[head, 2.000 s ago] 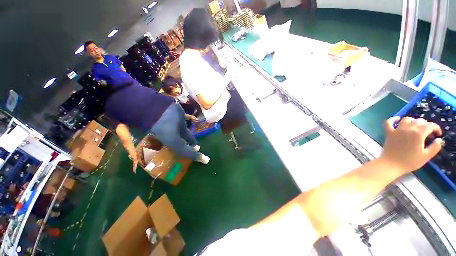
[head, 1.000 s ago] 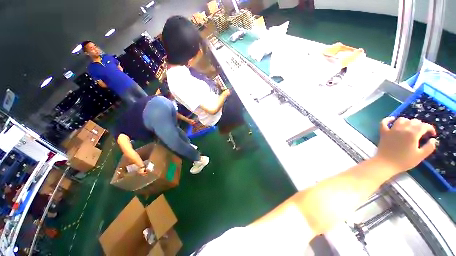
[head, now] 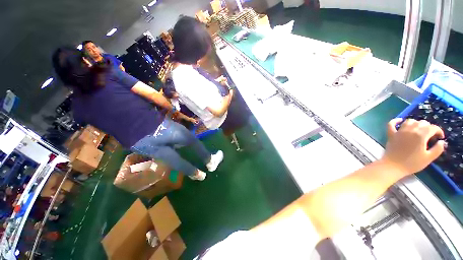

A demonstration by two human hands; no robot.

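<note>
My left hand (head: 414, 146) is bare and rests at the near left rim of a blue parts bin (head: 398, 115) at the right edge of the view. Its fingers are curled over the bin's edge. Whether something small is between thumb and fingers cannot be told. Small black parts (head: 435, 124) with white glints fill the bin. My right hand is not in view.
The conveyor rail (head: 325, 126) runs diagonally beside the green mat (head: 378, 116). An orange bin (head: 350, 51) and a white plastic bag (head: 266, 48) lie beyond. Several people are at the left; one in a white shirt (head: 195, 91) is beside the line. Open carton (head: 137, 228) on the floor.
The person in dark blue has straightened up from bending over a carton. The white-shirted person has shifted slightly. My left hand has stayed at the bin's rim.
</note>
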